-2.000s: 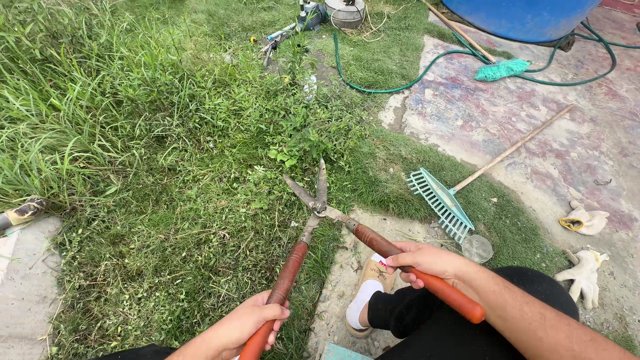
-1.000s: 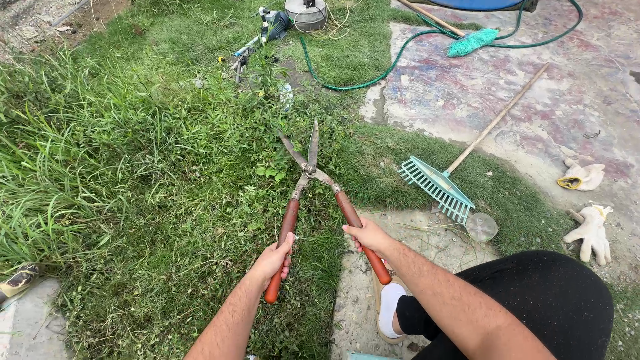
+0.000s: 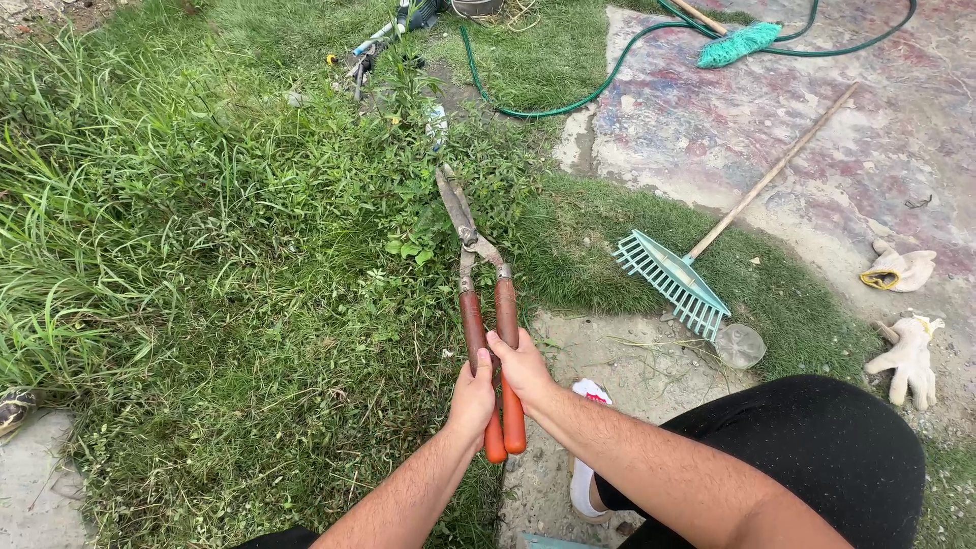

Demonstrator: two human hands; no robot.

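Note:
My left hand grips the left handle of a pair of hedge shears, and my right hand grips the right one. The wooden handles have orange ends and lie close together, nearly parallel. The rusty metal blades are almost closed and point away from me, over low green weeds. Both hands are side by side below the pivot.
A teal rake lies on grass and concrete at the right, beside a clear plastic container. Two work gloves lie farther right. A green hose and a teal mop head are at the top. My bent knee is lower right.
My hands have come together, bringing the shears' handles side by side and closing the blades, which stood apart in both earlier frames.

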